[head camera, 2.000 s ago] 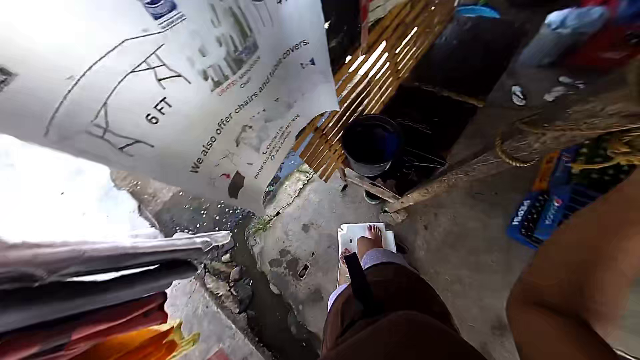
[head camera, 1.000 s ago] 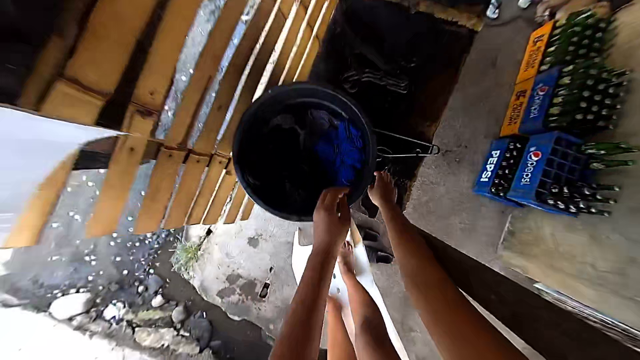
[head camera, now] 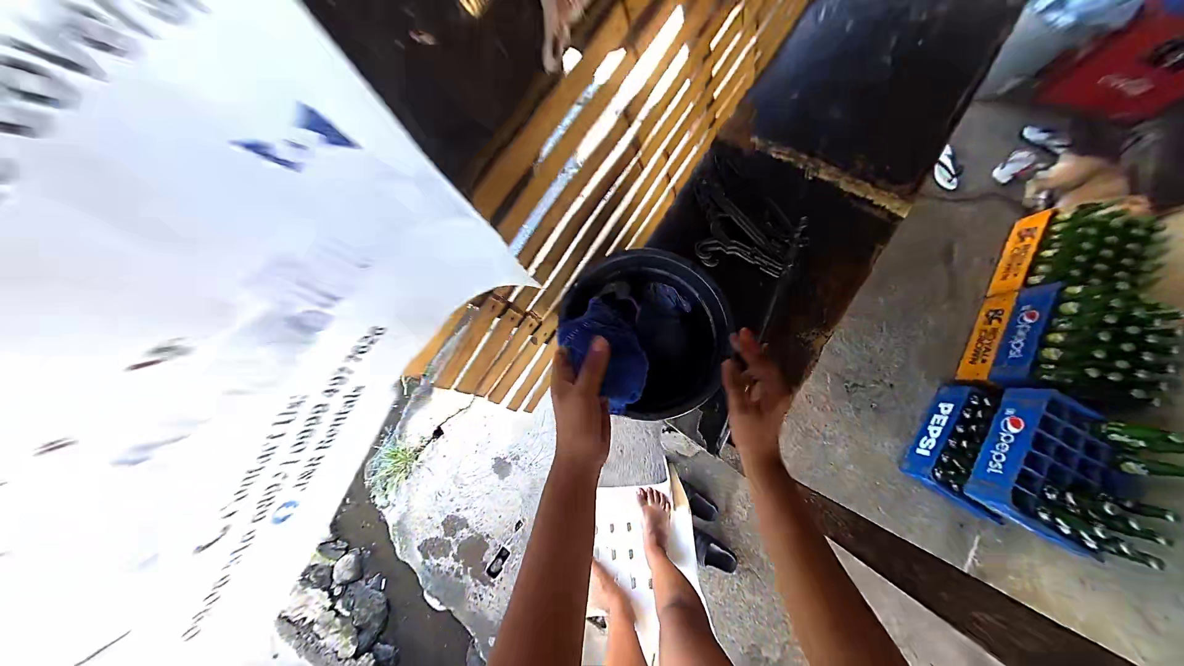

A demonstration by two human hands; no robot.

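A round black plastic basin (head camera: 696, 404) holds dark wet-looking cloth. Over its left part a bunched blue cloth (head camera: 610, 356) is gripped by my left hand (head camera: 581, 398), with the thumb on top. My right hand (head camera: 757, 393) is at the basin's right edge, fingers apart and somewhat curled, with no cloth in it; whether it touches the rim I cannot tell. Several black clothes hangers (head camera: 740, 231) lie just beyond the basin on a dark surface.
A slatted bamboo fence (head camera: 592, 176) runs behind the basin. A printed white tarpaulin (head camera: 277, 231) fills the left side. Blue Pepsi crates (head camera: 1027, 453) and green bottles (head camera: 1101, 305) stand at right. My feet rest on a white perforated board (head camera: 620, 532), beside black slippers (head camera: 712, 552) and a stony ditch (head camera: 356, 592).
One second ago both hands were at the basin's near rim. Now my left hand holds up blue cloth, and the right is apart from it. The view has swung, bringing the tarpaulin back in.
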